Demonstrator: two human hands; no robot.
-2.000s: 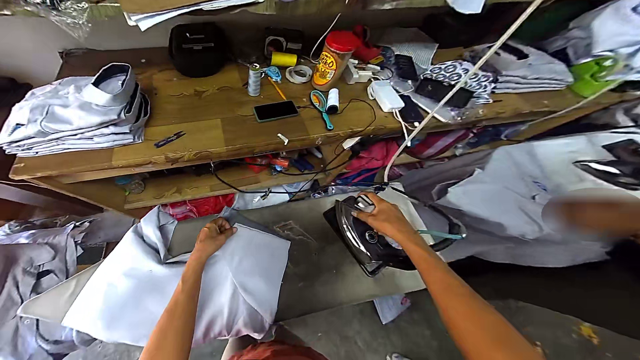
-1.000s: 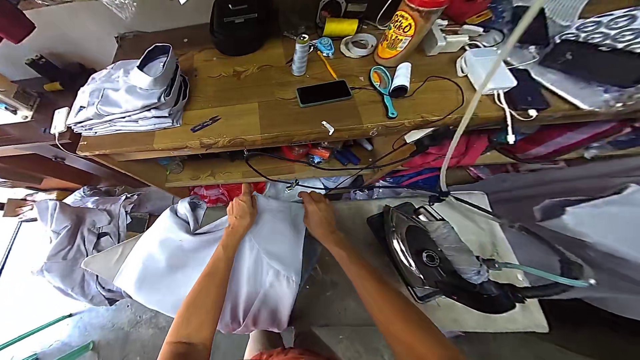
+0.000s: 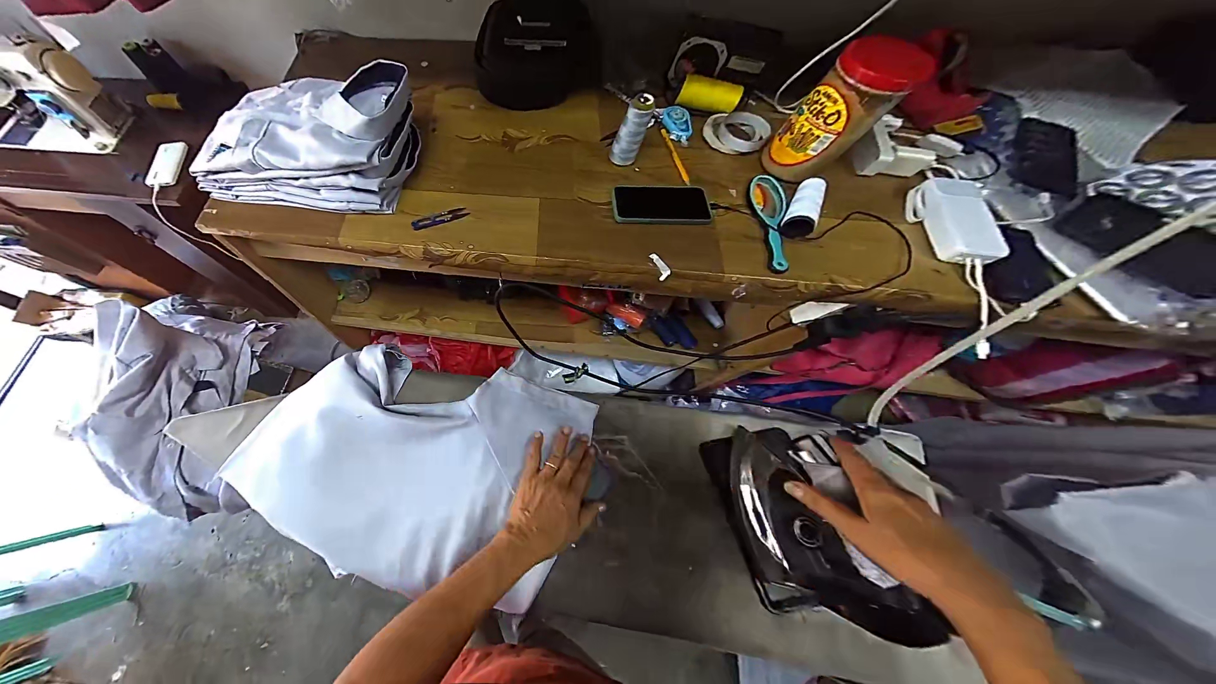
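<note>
A light grey garment lies spread over the left part of a grey ironing board. My left hand, with a ring on one finger, presses flat on the garment near its right edge, fingers apart. To the right, a black and silver electric iron rests on the board, its cord and a pale hose running from its upper side. My right hand is over the iron's handle, thumb and forefinger spread; whether the other fingers touch it is hidden.
Folded grey shirts are stacked on the wooden table behind the board. A phone, scissors, thread spools and a red-lidded jar stand there too. More grey garments hang at left; pale fabric lies at right.
My right hand has gone from the garment's upper right edge to over the iron. My left hand has shifted to the garment's right part and lies flat. The garment's upper right part lies differently.
</note>
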